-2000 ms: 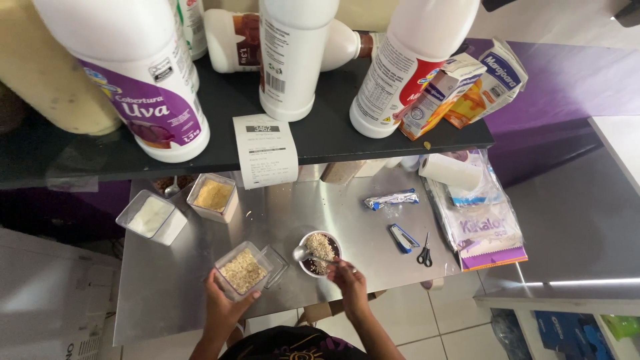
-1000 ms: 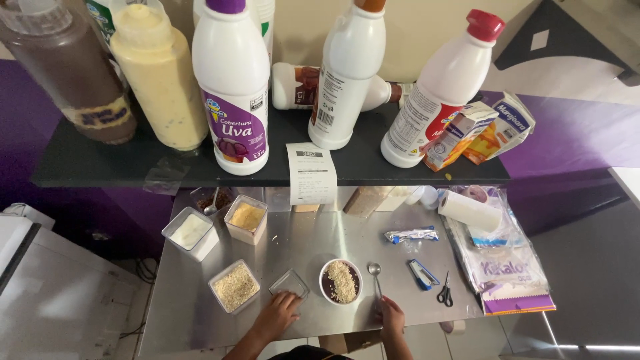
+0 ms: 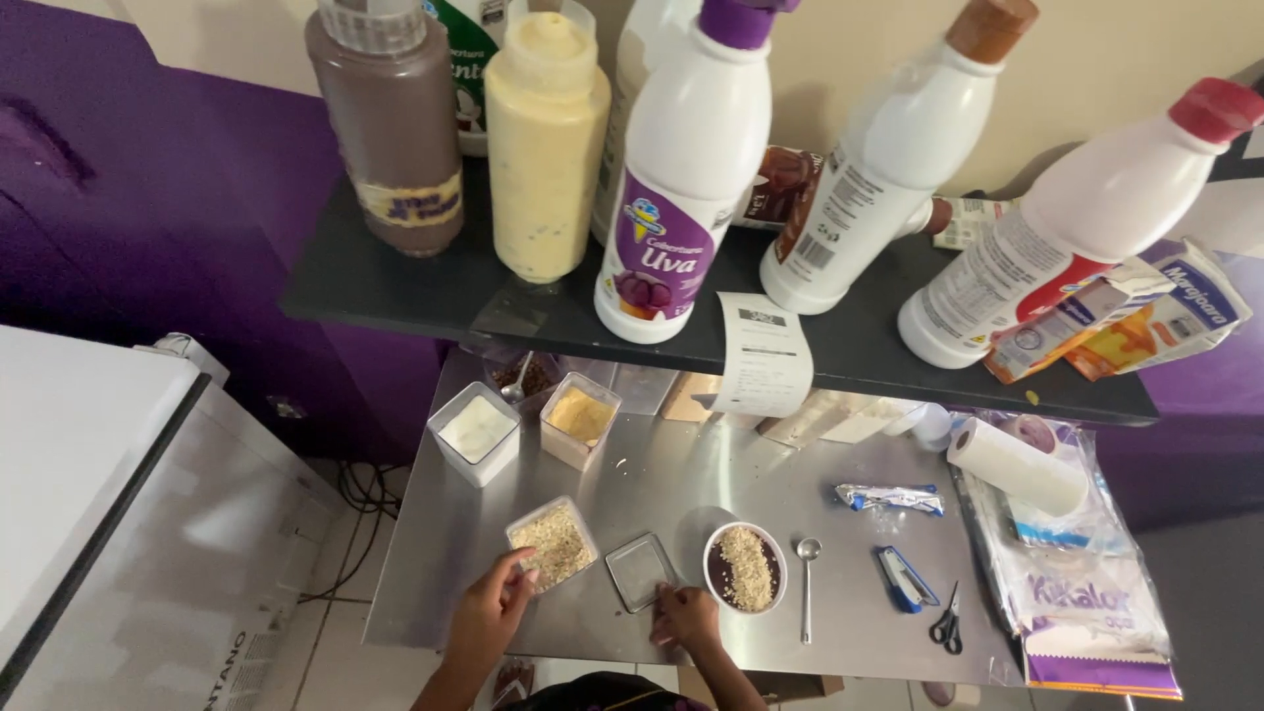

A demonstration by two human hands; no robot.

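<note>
My left hand [image 3: 497, 599] touches the near left side of a clear square container of chopped nuts or flakes [image 3: 555, 545]; whether it grips it I cannot tell. My right hand [image 3: 684, 617] is at the near right corner of a clear square lid [image 3: 640, 573] lying flat on the steel table; its grip is unclear. Right of that hand stands a white round bowl [image 3: 748, 567] of dark food with a band of the same flakes on top. A metal spoon [image 3: 808, 590] lies beside the bowl. Behind the flakes stand a container of white powder [image 3: 477, 434] and one of tan powder [image 3: 581, 420].
A dark shelf [image 3: 553, 321] with sauce bottles and a hanging paper slip [image 3: 762, 355] overhangs the steel table's back. On the right lie a stapler [image 3: 905, 580], scissors [image 3: 948, 625], a foil-wrapped packet [image 3: 891, 499], a white roll [image 3: 1017, 466] and plastic bags [image 3: 1081, 612].
The spoon, held in my right hand over the bowl two seconds ago, now lies on the table. My right hand has moved left to the lid, and my left hand from the lid to the flakes container.
</note>
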